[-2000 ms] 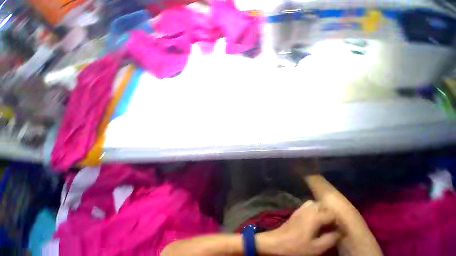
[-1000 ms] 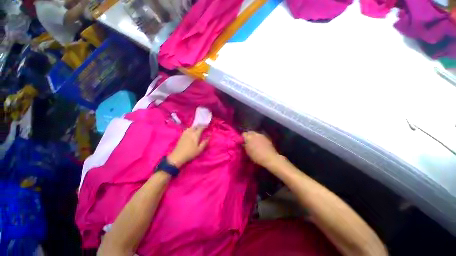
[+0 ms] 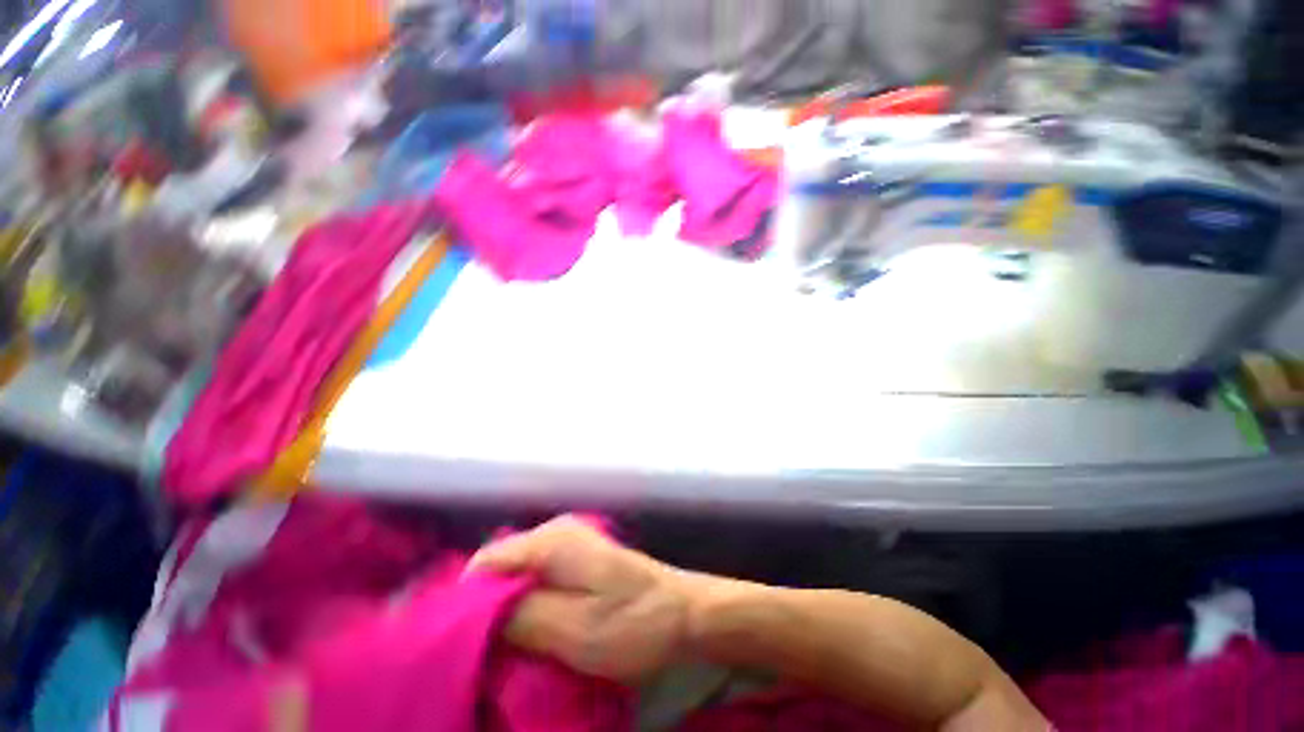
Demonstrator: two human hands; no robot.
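A large pile of bright pink garment cloth [image 3: 386, 665] lies below the front edge of the white table, at lower left. My right hand [image 3: 594, 601] reaches across from the right and grips a fold of this cloth, fingers curled into it. The image is blurred. A small skin-toned patch shows at the bottom edge within the pink; it may be part of my left hand, which is otherwise hidden or cut off. Pale cloth panels [image 3: 215, 558] show at the pile's left side.
The white table [image 3: 801, 493] crosses the view, glaring under the lamp. A sewing machine [image 3: 1058, 308] stands at right. Pink pieces [image 3: 558, 186] lie at the back and a pink strip [image 3: 293, 336] at the left edge. More pink cloth [image 3: 1158, 694] is at lower right.
The view has swung back up and right to the table and machine. My right hand has shifted onto a raised fold of pink cloth; my left hand and its wristband have dropped from clear sight.
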